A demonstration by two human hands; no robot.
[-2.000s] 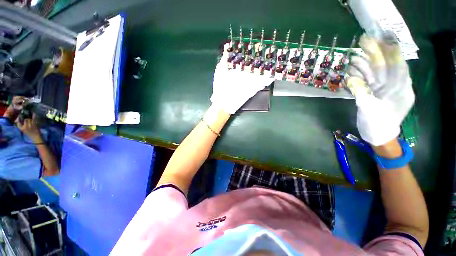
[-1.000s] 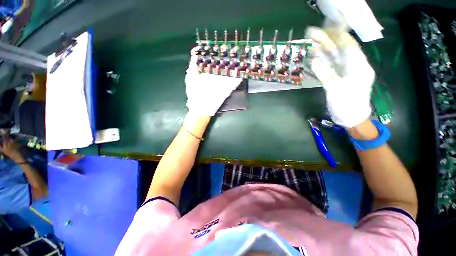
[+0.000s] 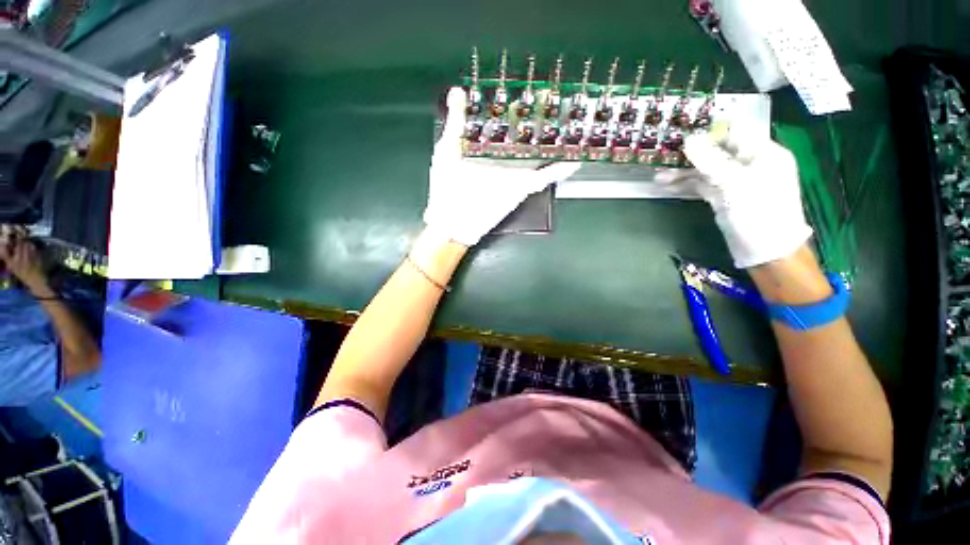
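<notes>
A long PCB strip (image 3: 590, 130) with upright parts along its far edge is held level above a white sheet (image 3: 628, 186). My left hand (image 3: 468, 197), in a white glove, grips its left end. My right hand (image 3: 750, 192), also gloved, is at its right end with fingers on the near corner. A dark grooved plate (image 3: 535, 213) lies partly under my left hand and the strip. The strip hides much of the sheet.
Blue side cutters (image 3: 702, 319) lie near the bench edge. Thin green rails (image 3: 828, 197) lie right of my right hand. A long white bundle (image 3: 782, 48) is at the back. A black tray of boards (image 3: 947, 287) is far right, a clipboard (image 3: 165, 170) left. A person's arm (image 3: 64, 314) shows far left.
My right hand, blurred and raised beside the strip's right end before, is now lower and on its near right corner. My left hand keeps its grip. The camera view has shifted.
</notes>
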